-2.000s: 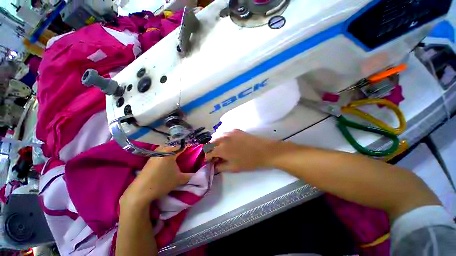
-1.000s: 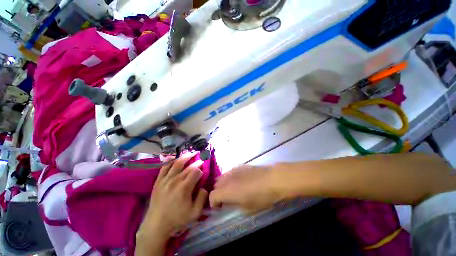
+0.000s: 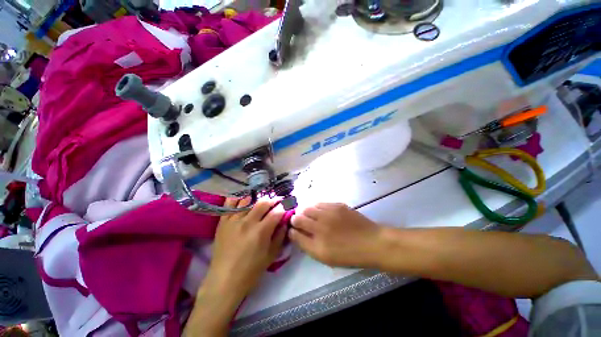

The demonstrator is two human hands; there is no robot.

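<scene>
The magenta and pale garment (image 3: 135, 253) lies left of the needle and runs under my left hand to the lit end of the white sewing machine (image 3: 343, 99). My left hand (image 3: 247, 240) presses flat on the cloth just in front of the presser foot (image 3: 287, 201), fingertips close to it. My right hand (image 3: 336, 233) has its fingertips together on the magenta cloth edge, right beside the presser foot. The needle and the cloth under the foot are mostly hidden by fingers, metal parts and glare.
Scissors with yellow and green handles (image 3: 497, 196) lie right of the head, near an orange-handled tool (image 3: 524, 116) and magenta scraps (image 3: 529, 146). A large magenta heap (image 3: 99, 85) is behind at the left. A tied magenta bundle (image 3: 484, 309) is below the table edge.
A second ago my right hand was lower and blurred; it is now up beside the presser foot. My left fingers have drawn together. The camera view has shifted.
</scene>
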